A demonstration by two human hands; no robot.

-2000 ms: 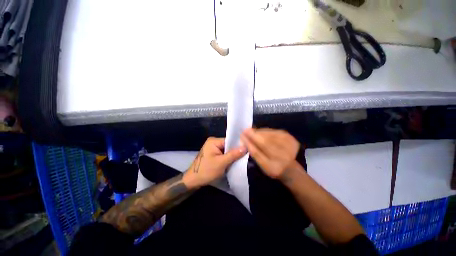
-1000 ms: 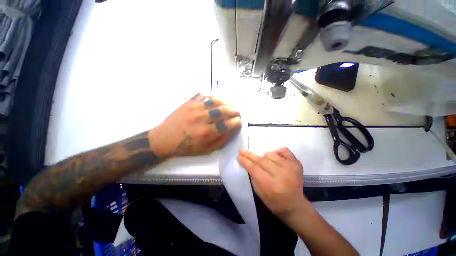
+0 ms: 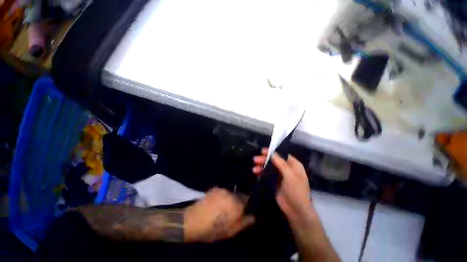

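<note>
A pale fabric strip (image 3: 284, 124) hangs over the table's front edge, with a black fabric piece (image 3: 263, 187) along its lower part. My right hand (image 3: 289, 179) holds the strip just below the edge, thumb and fingers around it. My left hand (image 3: 219, 215) is blurred, lower and to the left, over my dark lap, with fingers curled at the black fabric; its exact grip is hard to tell. Another pale fabric part (image 3: 166, 190) lies above my left forearm.
Black-handled scissors (image 3: 364, 118) lie on the white table (image 3: 205, 56), near a dark flat object (image 3: 370, 70). The blurred sewing machine (image 3: 435, 43) is at upper right. A blue basket (image 3: 43, 153) stands at left. White panels (image 3: 340, 220) are at lower right.
The view has swung and tilted. My left hand has left the tabletop and come down over my lap. My right hand is now below the table edge with the strip; black fabric shows there.
</note>
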